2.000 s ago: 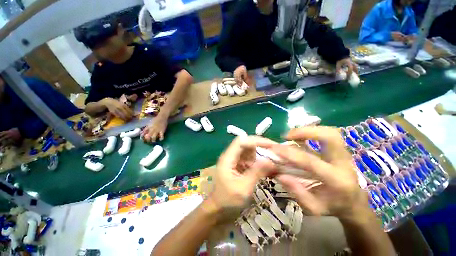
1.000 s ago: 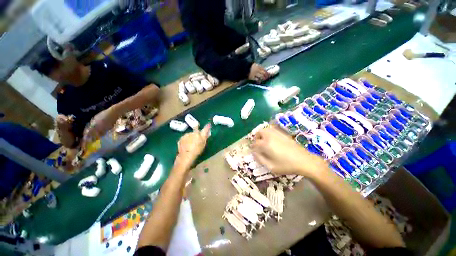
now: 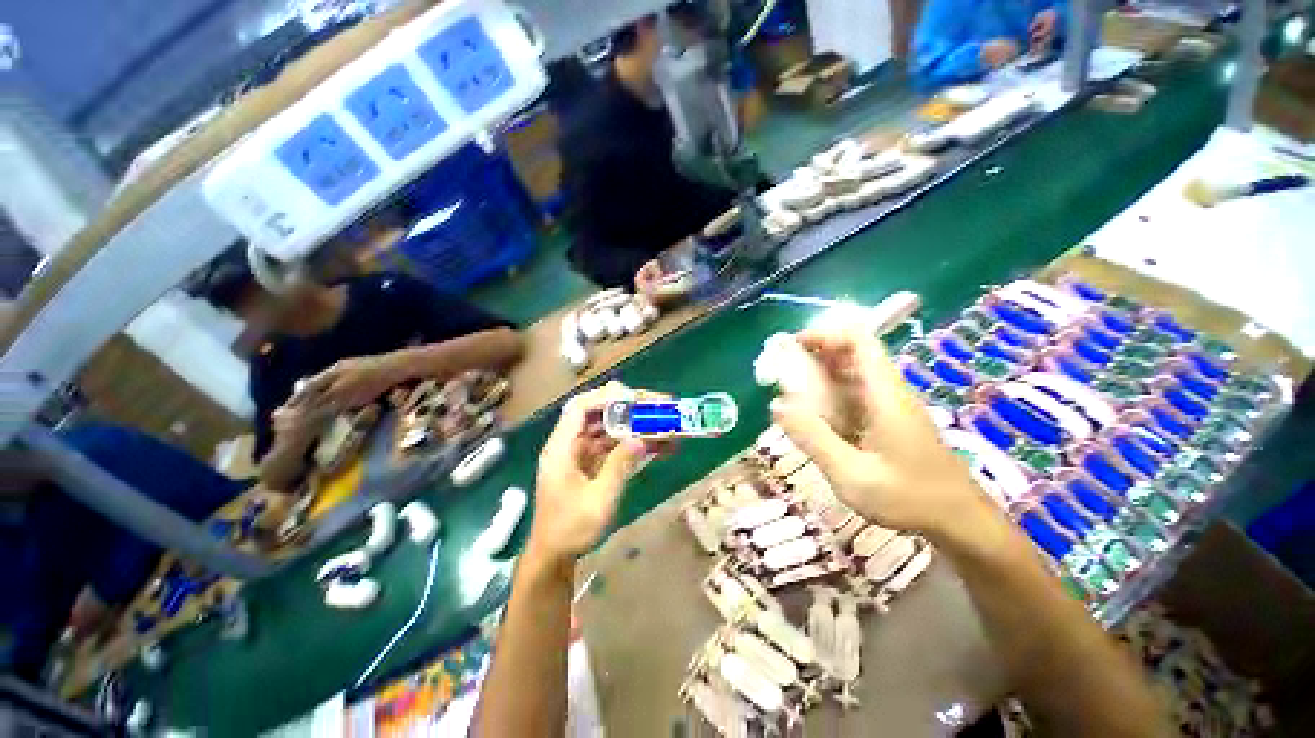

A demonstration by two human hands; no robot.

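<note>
My left hand (image 3: 584, 476) holds up an open oval housing shell (image 3: 672, 418) over the near edge of the belt. A blue cell and a green board show inside it. My right hand (image 3: 865, 433) is raised just to the right, apart from the shell, with its fingers bent. Its fingertips are blurred, and I cannot tell whether it holds a piece. A white housing (image 3: 779, 361) shows beside its fingers. Beige-pink back covers (image 3: 779, 555) lie in loose piles below my hands on the brown board (image 3: 635, 620).
A clear tray (image 3: 1276, 397) of open blue and green units is at right. White housings (image 3: 382, 526) lie on the green belt (image 3: 995, 216). A power strip (image 3: 378, 123) hangs at upper left. People work opposite. A dark-handled tool (image 3: 1269, 185) lies on white paper.
My left hand, earlier reaching over the belt, now holds the open shell with the blue cell. My right hand has lifted from the cover pile. The view has shifted, bringing the power strip in.
</note>
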